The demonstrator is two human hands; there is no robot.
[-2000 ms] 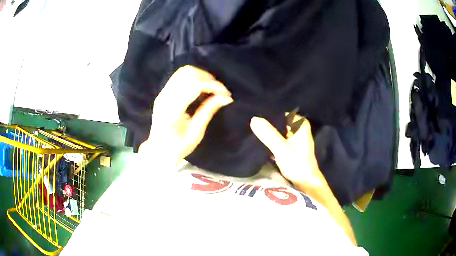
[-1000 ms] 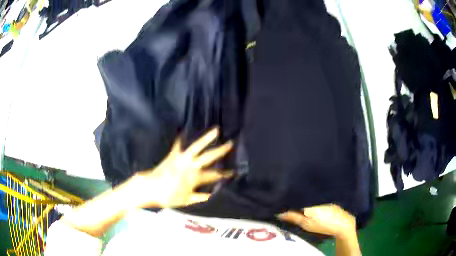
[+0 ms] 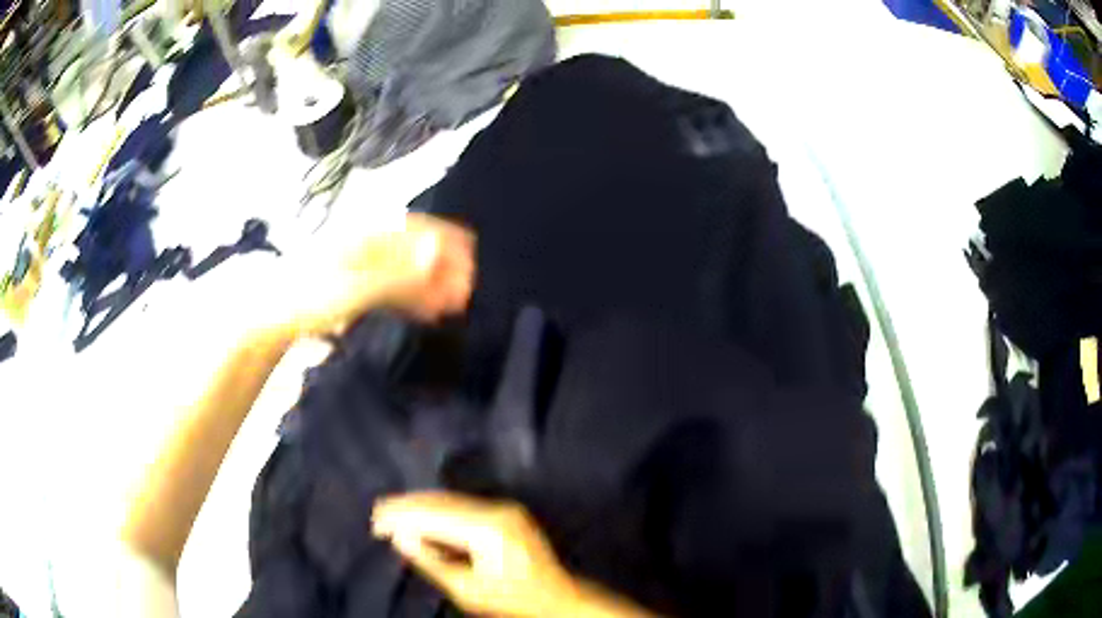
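A large dark navy-black garment (image 3: 653, 242) lies spread on the white table (image 3: 773, 60) in front of me, partly rumpled at the lower left. My left hand (image 3: 429, 268) is at the garment's left edge, fingers curled and blurred; whether it grips cloth is unclear. My right hand (image 3: 465, 543) is low over the garment's lower left part, thumb and fingers bent, also blurred. I cannot tell if it holds cloth or a tool. A greyish patch shows near the garment's top right.
Grey cloth (image 3: 447, 60) lies behind the garment at the upper left. Dark scraps (image 3: 121, 229) lie further left. A stack of dark cut pieces (image 3: 1045, 266) with a pale ticket (image 3: 1089, 368) is at the right. A blue and white item (image 3: 1051, 54) is at the upper right.
The view has tilted further up the table. The garment now lies differently. My left hand has moved up to its left edge, and my right hand has moved left across its lower part.
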